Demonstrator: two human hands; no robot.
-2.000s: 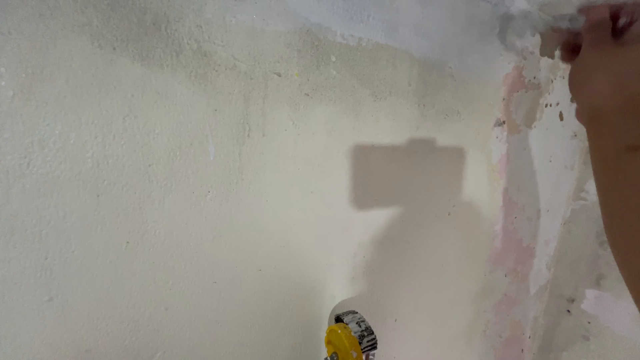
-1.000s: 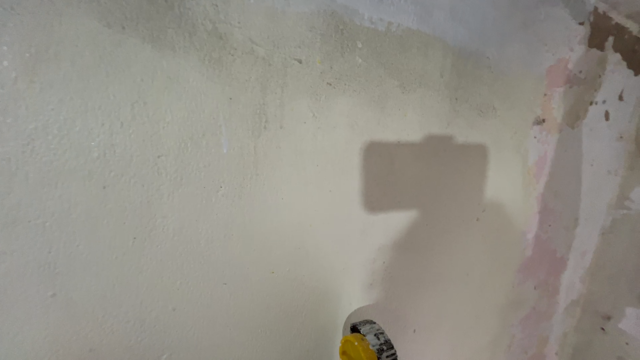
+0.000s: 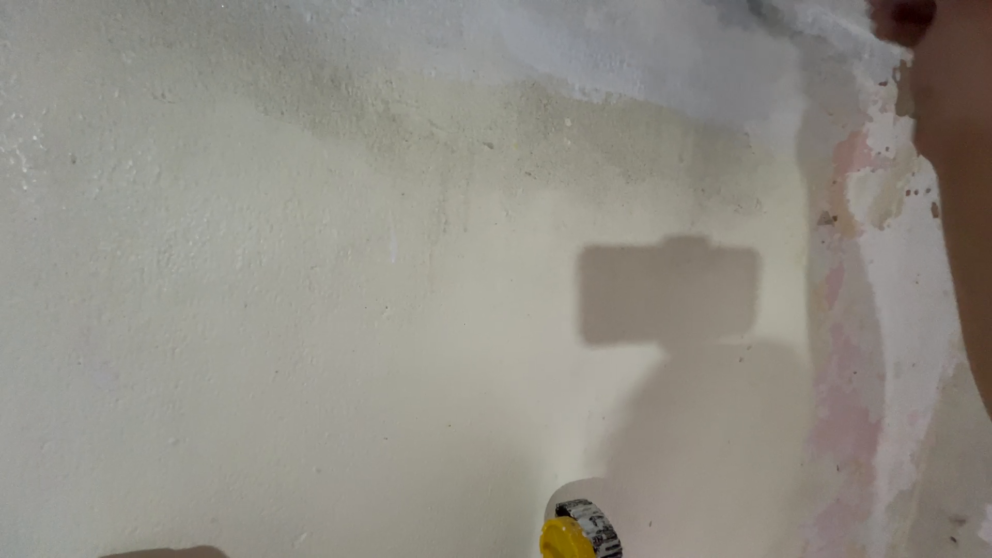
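Observation:
At the top right corner is my right hand point(image 3: 903, 22), mostly cut off by the frame's edge, with its forearm running down the right side. The hand is close to the patchy corner of the wall point(image 3: 465, 325); whether it holds something cannot be told. A brown rounded edge point(image 3: 167, 552) shows at the bottom left, too little to tell whether it is my left hand or a shadow. At the bottom, right of centre, a round yellow object point(image 3: 567, 537) with a black ridged rim spattered with white stands out before the wall.
The wall is cream, with a grey stained band and a bluish-white patch point(image 3: 573, 54) above. A strip of pink and white peeling coating point(image 3: 852, 403) runs down the corner at the right. A dark shadow point(image 3: 670, 294) falls across the wall.
My right hand and forearm, out of view one second ago, are back at the right. The brown edge at the bottom left has appeared. The view has shifted slightly.

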